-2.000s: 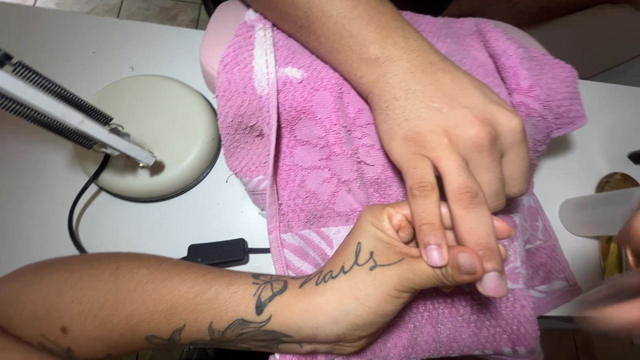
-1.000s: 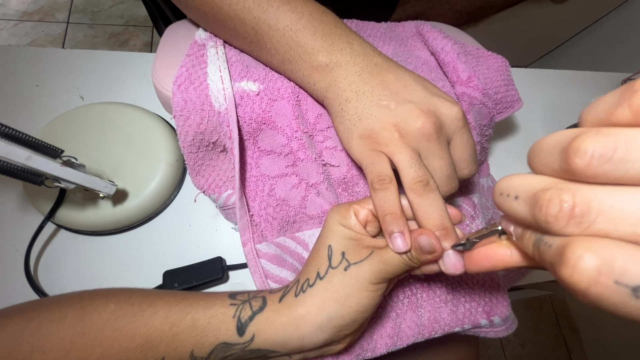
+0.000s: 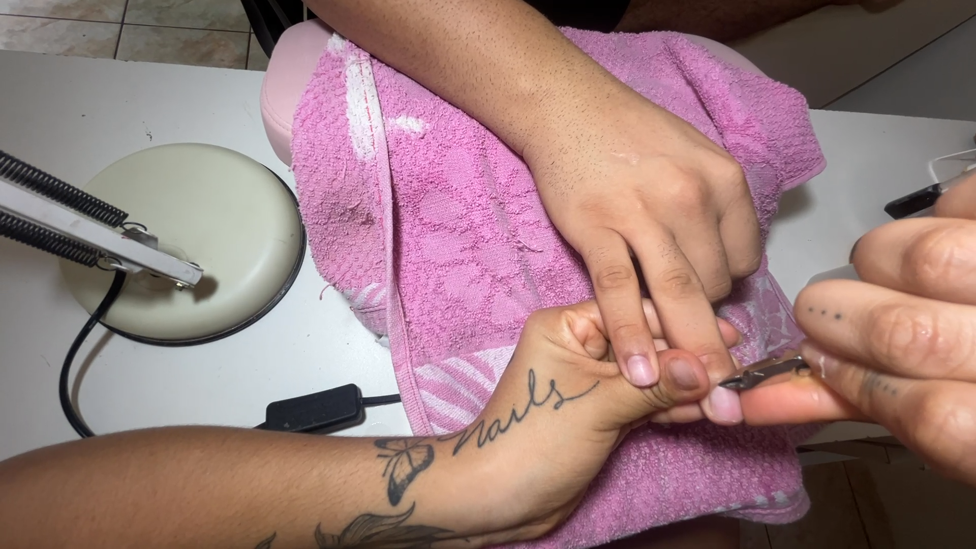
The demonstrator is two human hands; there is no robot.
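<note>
My left hand (image 3: pixel 579 412), tattooed on wrist and thumb side, grips a finger of another person's hand (image 3: pixel 656 198), my thumb lying on top near the fingertip. At the right, my right hand (image 3: pixel 892 351) holds metal cuticle nippers (image 3: pixel 766 371); their tips touch the skin at the edge of that finger's nail. The handles are mostly hidden in my fingers. The other person's hand rests palm down over a pink towel (image 3: pixel 473 221) with white patterns, which drapes over a pink padded rest (image 3: pixel 286 91).
On the white table (image 3: pixel 335 305) at the left stand a round lamp base (image 3: pixel 191 236) and its spring arm (image 3: pixel 91 229). A black inline switch (image 3: pixel 314 409) on a cord lies beside the towel. A black-ended object (image 3: pixel 913 201) lies at the right edge.
Two seconds ago my right hand was a blur at the right edge; by one second ago it had brought the nippers to the fingertip, where they still are. My left hand keeps its hold.
</note>
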